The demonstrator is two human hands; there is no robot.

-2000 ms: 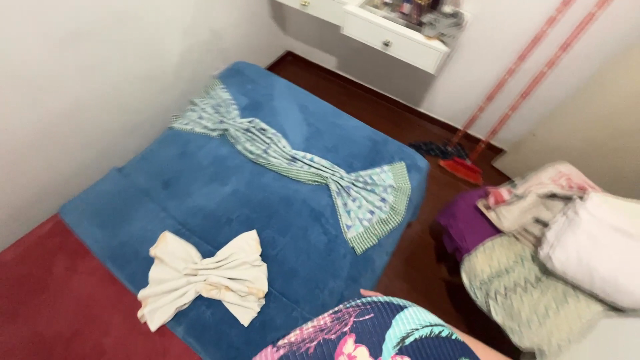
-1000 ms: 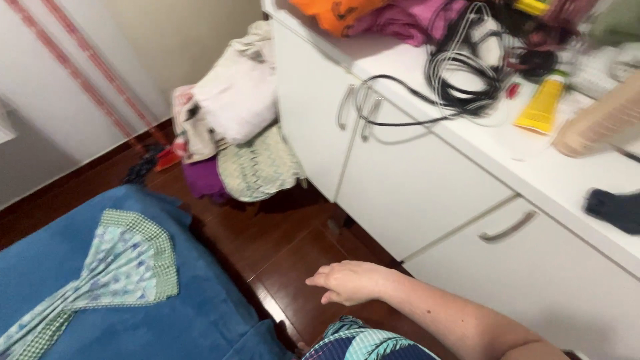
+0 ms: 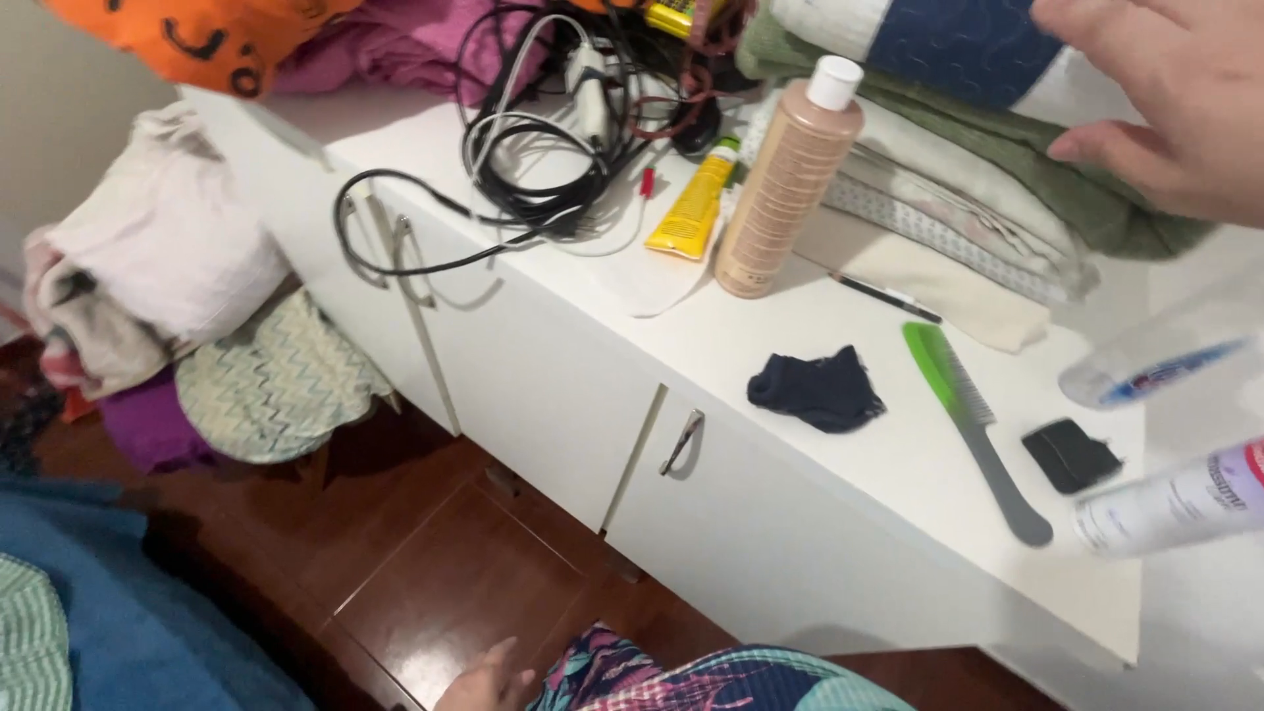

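Note:
My right hand [image 3: 1165, 109] is at the top right, fingers apart and holding nothing, over or beside a stack of folded cloths: a navy and white quilted piece [image 3: 973, 49], a green cloth [image 3: 1076, 188] and pale fabrics [image 3: 948, 197]. Whether it touches them I cannot tell. Low at the bottom edge my left hand [image 3: 489, 679] is partly cut off, its fingers loosely spread and empty, beside patterned clothing [image 3: 612, 671]. On the white cabinet top lie a pinkish bottle [image 3: 790, 178], a yellow tube [image 3: 696, 202], a small dark cloth [image 3: 818, 387] and a green and grey comb [image 3: 973, 434].
Coiled black cables [image 3: 533, 188] hang partly over the cabinet edge. At right are a lilac can [image 3: 1175, 499], a clear plastic item [image 3: 1145, 370] and a dark square object [image 3: 1069, 454]. Piled fabrics [image 3: 178, 237] stand left of the cabinet, near a blue-covered bed [image 3: 148, 612].
The view has swung far right, from the bed to the cabinet top. My right hand, low over the floor a second ago, is now raised by the folded cloths.

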